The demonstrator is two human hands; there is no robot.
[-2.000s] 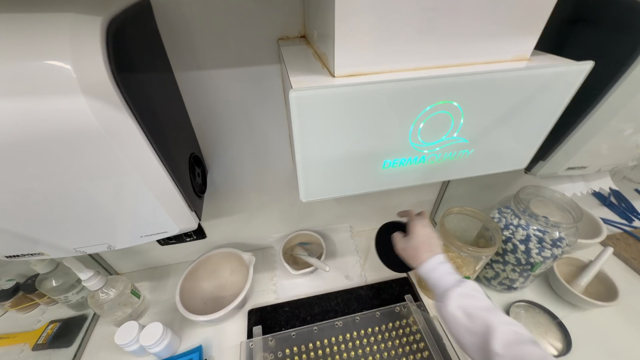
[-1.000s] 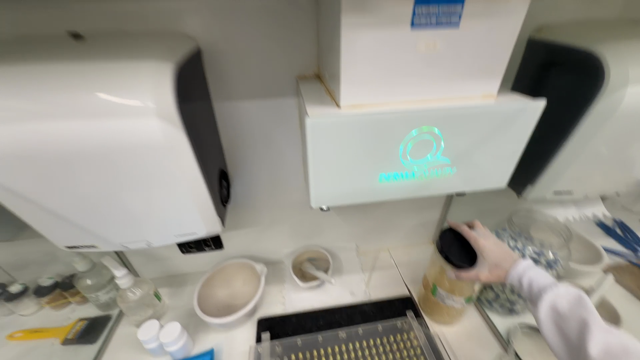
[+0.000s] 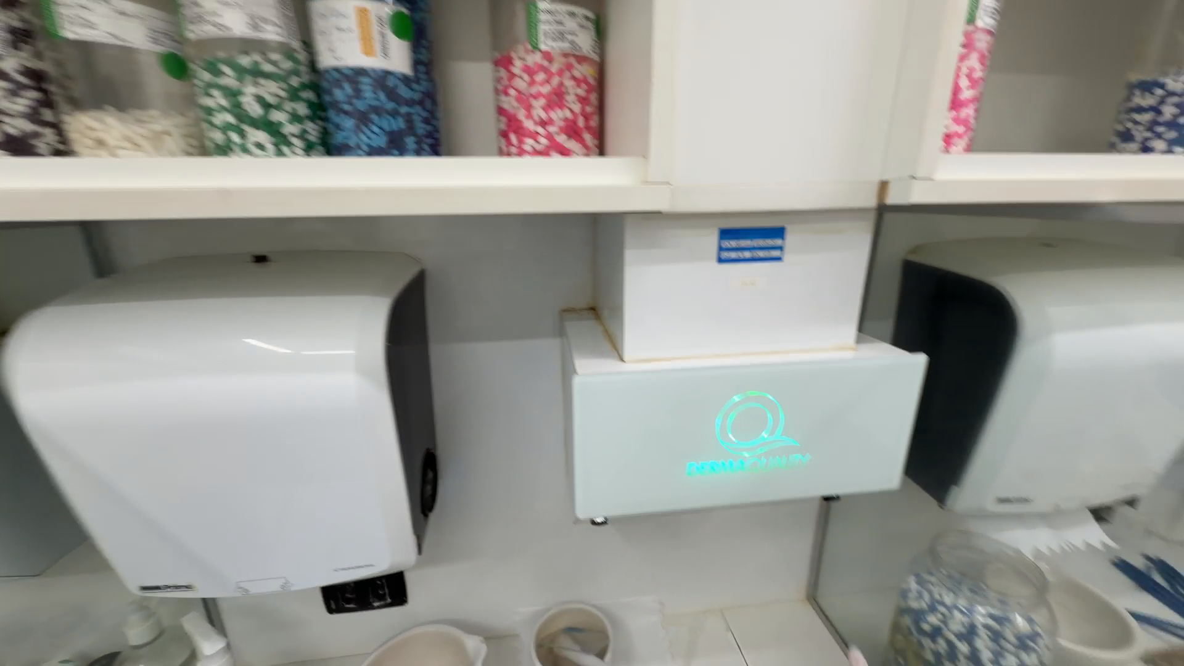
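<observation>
Only a small pinkish bit, apparently a fingertip of my right hand, shows at the bottom edge, left of an open clear jar of blue and white capsules. Whether that hand holds anything is hidden below the frame. My left hand is out of view. At the bottom centre stands a small white mortar with a light tool resting in it. The upper part of a larger pale bowl with a spout shows to its left. Another pale bowl sits behind the capsule jar.
White dispensers hang at left and right, with a white lit-logo box between them. Above, a white shelf carries jars of green-white, blue and pink-white capsules. Pump bottles stand lower left.
The view has tilted up, bringing the shelf in. A second ago my right hand held a black lid at an amber-coloured jar; now that jar, lid and nearly all of the hand are out of frame.
</observation>
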